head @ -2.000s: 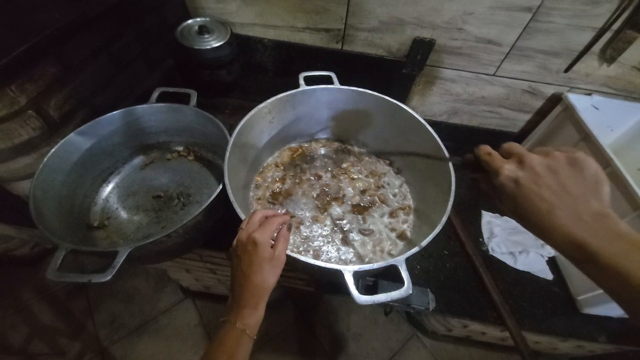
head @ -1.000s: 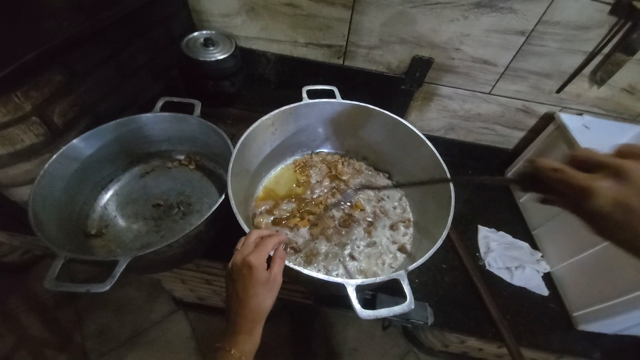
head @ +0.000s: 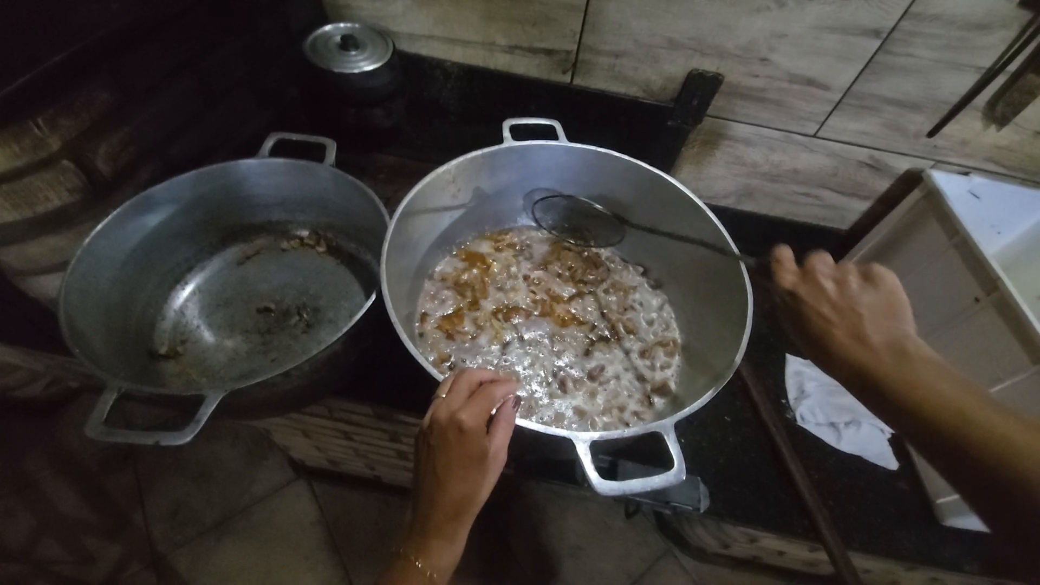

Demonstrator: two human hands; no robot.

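My right hand (head: 845, 305) grips the handle of a metal skimmer (head: 578, 219), whose round head is raised over the food inside the large aluminum pot (head: 715, 325). Small pieces of food (head: 561, 325) bubble there in foamy liquid, with orange-brown patches among them. At the near rim of this pot, my left hand (head: 471, 414) has its fingers bent, thumb beside them; whether they pinch the rim is hidden. A second aluminum pot (head: 219, 179) stands at the left, with dark residue on its bottom.
A small lidded pot (head: 349, 49) stands at the back left. A crumpled white cloth (head: 837, 414) lies on the dark counter, right of a long thin rod (head: 796, 471). Further right is a white box-like container (head: 959, 268). Utensils (head: 991, 81) hang by the wall.
The skimmer's head has come up out of the food toward the back of the pot. My right hand has moved left from a second ago. My left hand stays at the near rim.
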